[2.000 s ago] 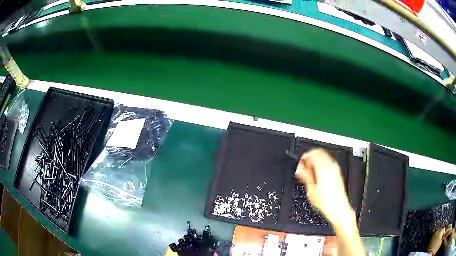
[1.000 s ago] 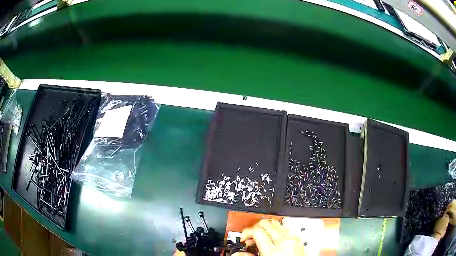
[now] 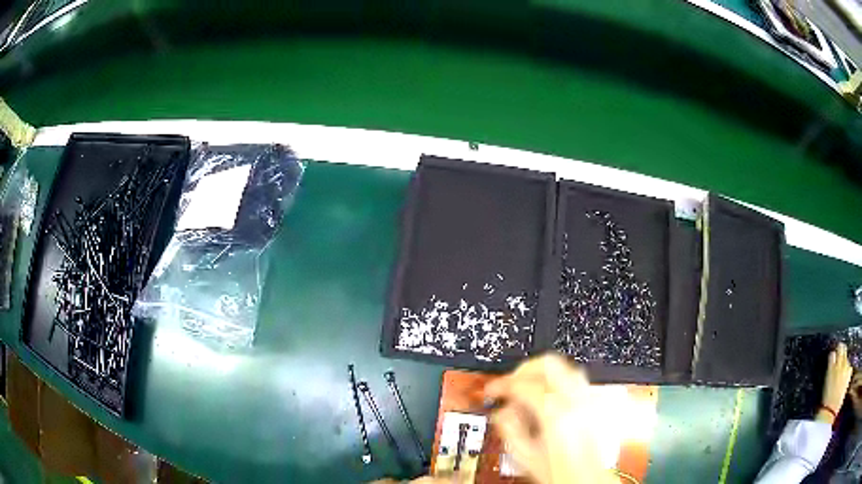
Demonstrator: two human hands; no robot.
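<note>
Three thin black rods (image 3: 405, 416) show on the green mat left of the orange fixture board (image 3: 639, 425). A white plate (image 3: 463, 427) with a dark part in its middle sits on the board's left side. My right hand (image 3: 546, 416) is blurred over the board, its fingers bent towards the plate; a small dark thing shows near the fingertips, and I cannot tell if it is held. My left hand (image 3: 406, 480) is only a sliver of skin at the bottom edge, so its grip is hidden. Small silver parts (image 3: 463, 328) and small dark parts (image 3: 610, 317) lie in trays behind the board.
A rod tray (image 3: 49, 326) is at the far left, with a clear plastic bag (image 3: 213, 274) beside it. A near-empty tray (image 3: 742, 293) stands right of the parts trays. Another person's hand (image 3: 836, 378) and sleeve are at a black pile at the far right.
My right hand moved from the dark-parts tray down to the fixture. The dark bundle near my left hand has dropped out of view, and the rods now show separately. The bench sits higher in view.
</note>
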